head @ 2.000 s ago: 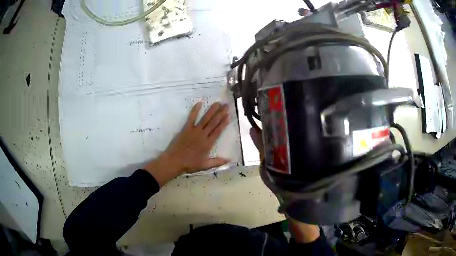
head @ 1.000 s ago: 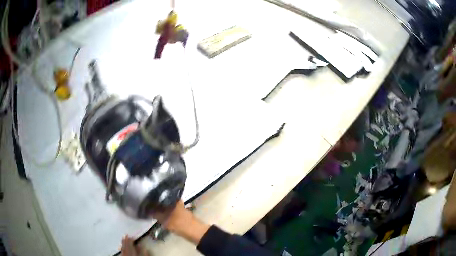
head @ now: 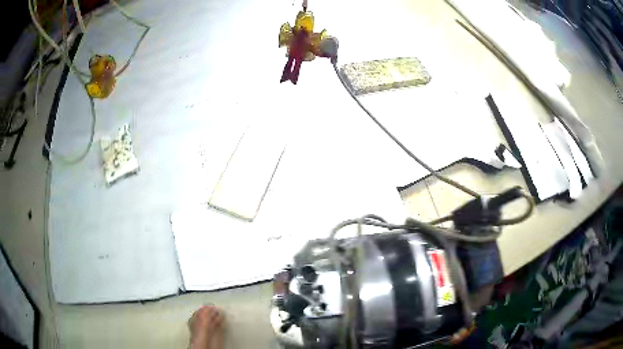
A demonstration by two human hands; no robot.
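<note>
The silver and black cutting machine [head: 393,286], with cable looped round it, is at the bottom right, over the near edge of the white marker paper [head: 116,232]. My right hand [head: 466,334] shows only as a small patch of fingers against the machine's lower right side; the rest is hidden. My left hand [head: 207,326] is at the bottom edge, partly cut off and blurred, beside the paper's near edge; its finger state is unclear. A dark cut line runs up from that edge. A pale flat weight [head: 249,174] lies on the paper.
A speckled bar [head: 386,75] and a small speckled block [head: 119,157] lie on the paper. Yellow connectors hang at top centre [head: 305,37] and upper left [head: 102,76]. Narrow cut pieces [head: 529,150] lie at right by a white roll [head: 526,54]. Scraps cover the floor lower right.
The view has shifted. The machine, at upright centre-left one second ago, now shows at lower right. My left hand, flat on the paper two seconds ago, is now beyond its near edge.
</note>
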